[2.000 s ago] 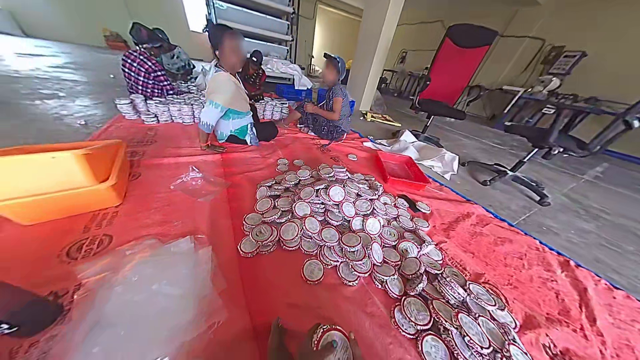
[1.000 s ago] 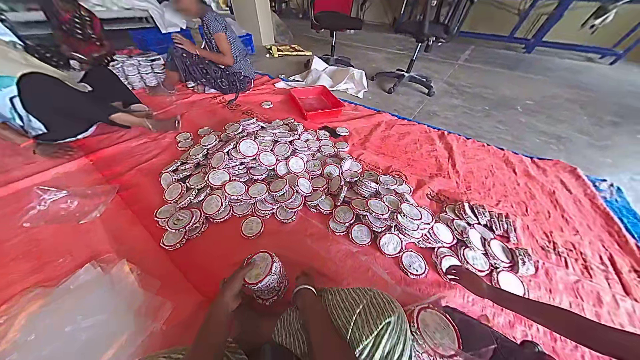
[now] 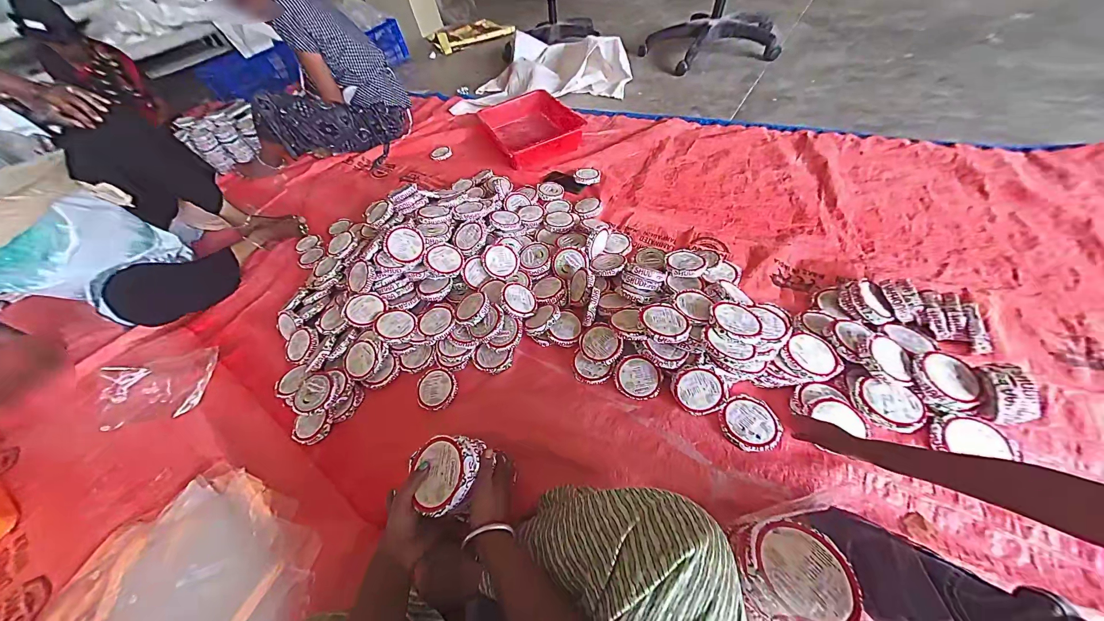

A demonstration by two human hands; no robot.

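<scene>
Between my two hands is a short stack of round, flat, printed discs with red rims [image 3: 442, 474], tilted so that a pale printed face shows. My left hand [image 3: 407, 516] grips its left side, thumb on the face. My right hand [image 3: 493, 492], with a bangle at the wrist, holds the other end. Beyond them a large heap of similar discs [image 3: 483, 285] lies on the red sheet [image 3: 535, 431], and more discs [image 3: 888, 362] spread to the right. Further discs in clear plastic [image 3: 802, 569] are beside my patterned clothing at the lower right.
Another person's arm [image 3: 957, 474] reaches in from the right to the discs. Clear plastic bags [image 3: 190, 552] lie at lower left, a smaller one [image 3: 155, 384] above. A red tray [image 3: 533, 129] stands behind the heap. Several people sit at upper left; chair bases [image 3: 711, 34] stand beyond the sheet.
The view has swung right and down since the oldest frame. The disc stack, more upright between my hands a second ago, is now tilted with its face toward me.
</scene>
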